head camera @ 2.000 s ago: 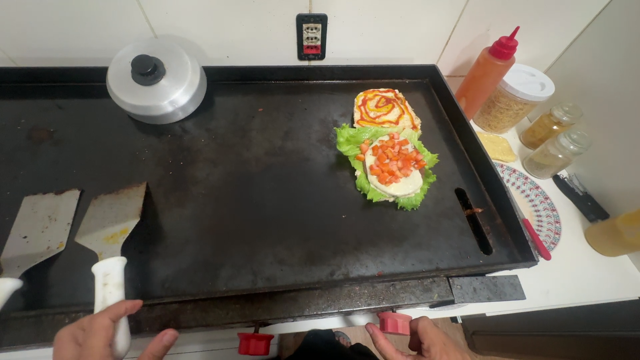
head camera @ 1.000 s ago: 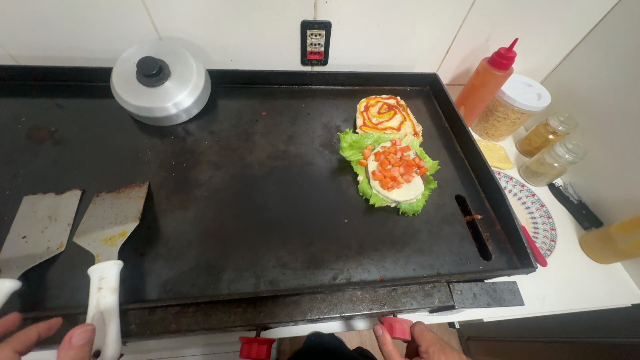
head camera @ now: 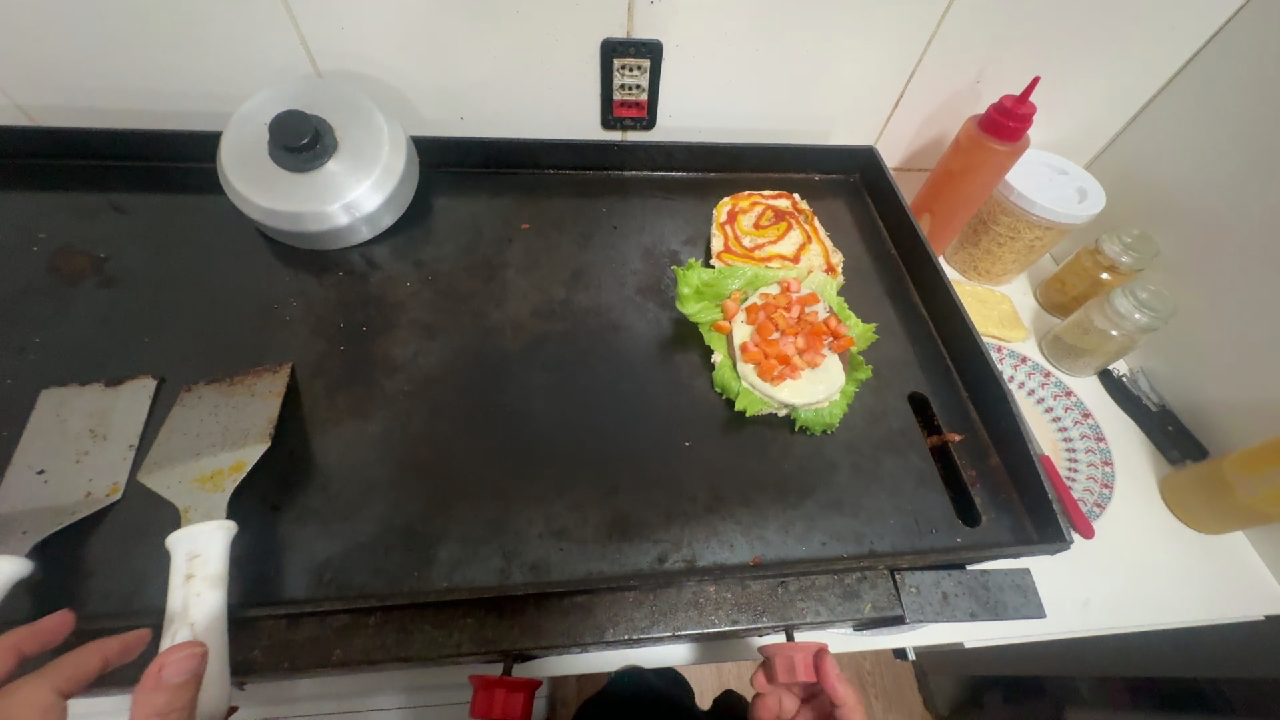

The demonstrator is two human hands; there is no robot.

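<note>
My left hand (head camera: 95, 665) is at the lower left, its thumb against the white handle of a metal spatula (head camera: 222, 435); whether it bears any grip is unclear, as the fingers are spread. A second spatula (head camera: 80, 455) lies beside it on the black griddle (head camera: 480, 420). Below the griddle's front edge, my right hand (head camera: 808, 690) has its fingers closed around a red control knob (head camera: 793, 662). An open sandwich rests at the griddle's right: a bread slice (head camera: 775, 232) with red and yellow sauce, and lettuce (head camera: 715, 288) under a white layer (head camera: 790, 388) topped with diced tomato (head camera: 790, 335).
An aluminum lid (head camera: 345, 195) stands at the back left. Right of the griddle are a red-capped squeeze bottle (head camera: 970, 170), a white-lidded container (head camera: 1010, 230), spice jars (head camera: 1105, 325), a patterned plate (head camera: 1085, 440), a red-handled utensil (head camera: 1067, 497) and a yellow bottle (head camera: 1225, 487). Another red knob (head camera: 505, 695) is at the front.
My right hand has drawn its fingers in around the red knob, having been more spread two seconds ago. My left hand has shifted left and down. The sandwich and spatulas look unchanged.
</note>
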